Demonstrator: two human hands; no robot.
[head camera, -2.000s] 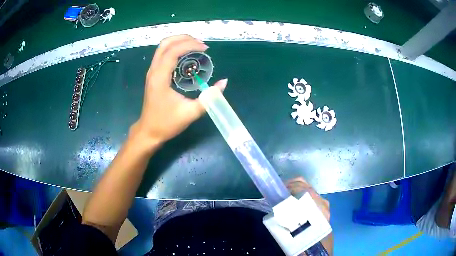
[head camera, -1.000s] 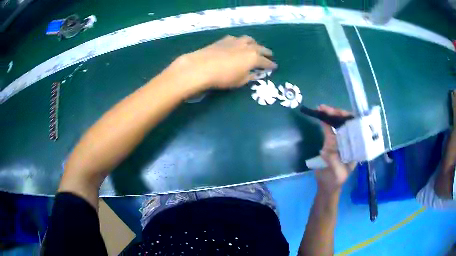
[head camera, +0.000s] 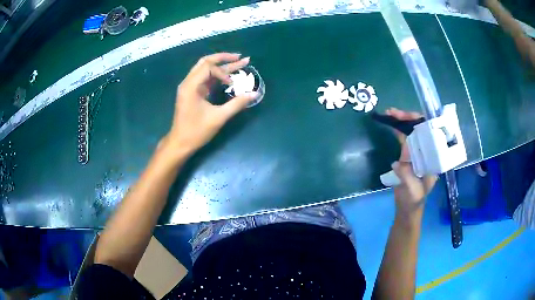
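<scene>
My left hand (head camera: 202, 105) holds a white fan wheel (head camera: 241, 83) by its blades, at a clear round fan housing (head camera: 256, 96) on the dark green bench. The wheel covers most of the housing; whether it is seated cannot be told. My right hand (head camera: 410, 170) grips the white-bodied dispensing gun (head camera: 437, 143) over the bench's front edge at the right. Its clear barrel (head camera: 421, 73) points away from me and its tip is out of view. Two more fan wheels lie side by side between my hands, one plain white (head camera: 332, 95), one with a dark ring (head camera: 363, 97).
A strip of small coils (head camera: 83, 130) with thin green wires lies at left. Beyond the white strip (head camera: 193, 36) are a blue object (head camera: 94, 24), a clear housing (head camera: 116, 21) and a white wheel. Another person's arm (head camera: 513, 29) reaches in at upper right. A cardboard box (head camera: 159, 269) is below.
My left hand picked one wheel from the group of three and brought it left to the housing. My right hand swung the gun away from the housing to the right, barrel now pointing forward.
</scene>
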